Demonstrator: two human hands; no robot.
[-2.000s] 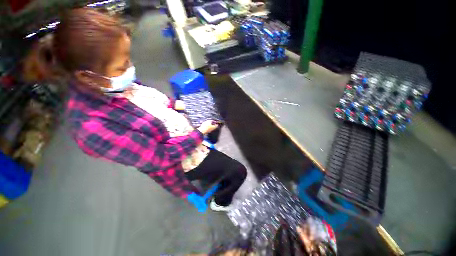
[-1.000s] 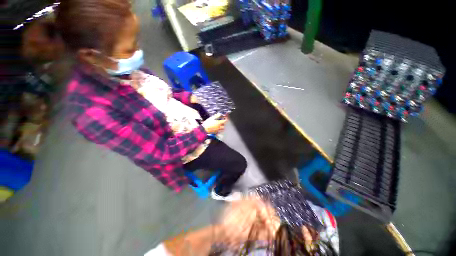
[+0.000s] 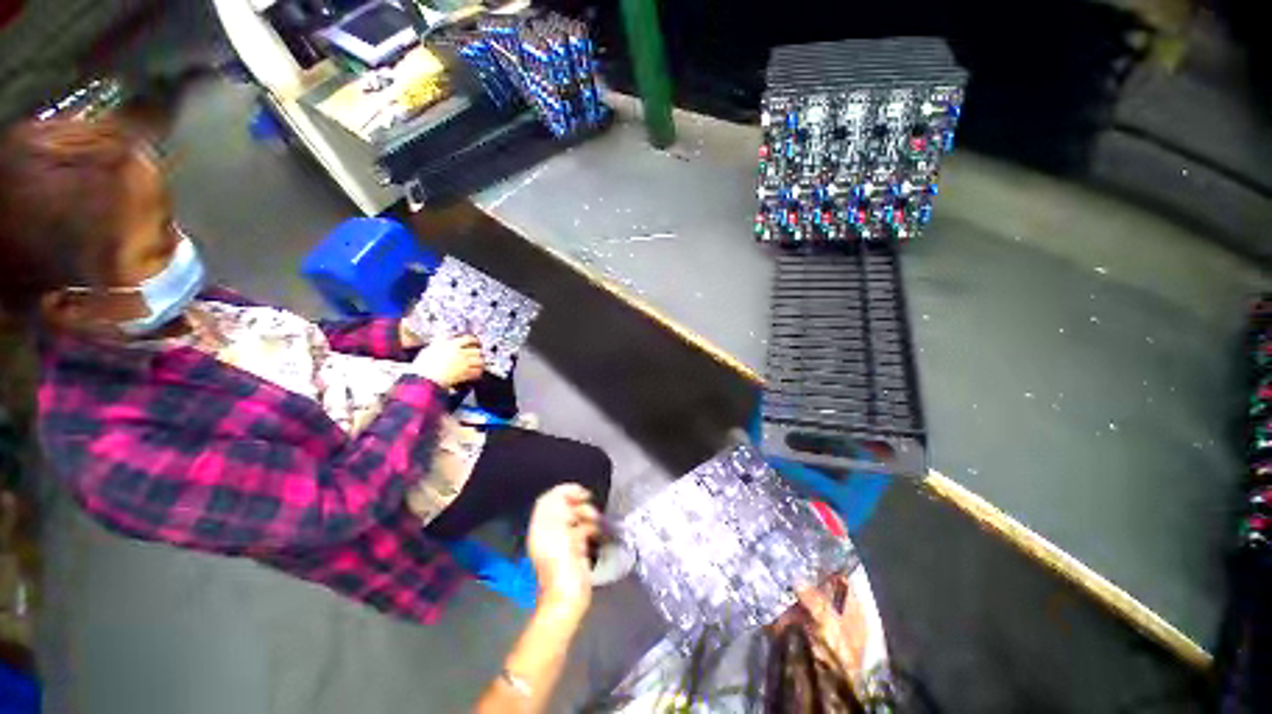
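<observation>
A circuit board panel [image 3: 732,537], its pale-marked side up, lies tilted over my lap at the bottom centre. My right hand [image 3: 834,625] holds its lower right edge; hair partly hides this hand. My left hand [image 3: 565,541] is raised just left of the panel, apart from it, with its fingers closed around a small dark tool [image 3: 600,536], mostly hidden. A white lap cover with a red mark [image 3: 868,614] shows beside and below the panel.
A black slotted rack [image 3: 844,349] reaches the bench edge, with upright stacked boards [image 3: 858,154] at its far end. A masked coworker [image 3: 251,419] sits at left holding a panel [image 3: 474,314]. Blue stool [image 3: 366,265], green post [image 3: 647,70] and another board stack [image 3: 537,77] stand beyond.
The view has swung right, so the rack and coworker appear farther left. My left hand, blurred over the panel one second ago, is now left of it. The coworker's panel is tilted more towards view.
</observation>
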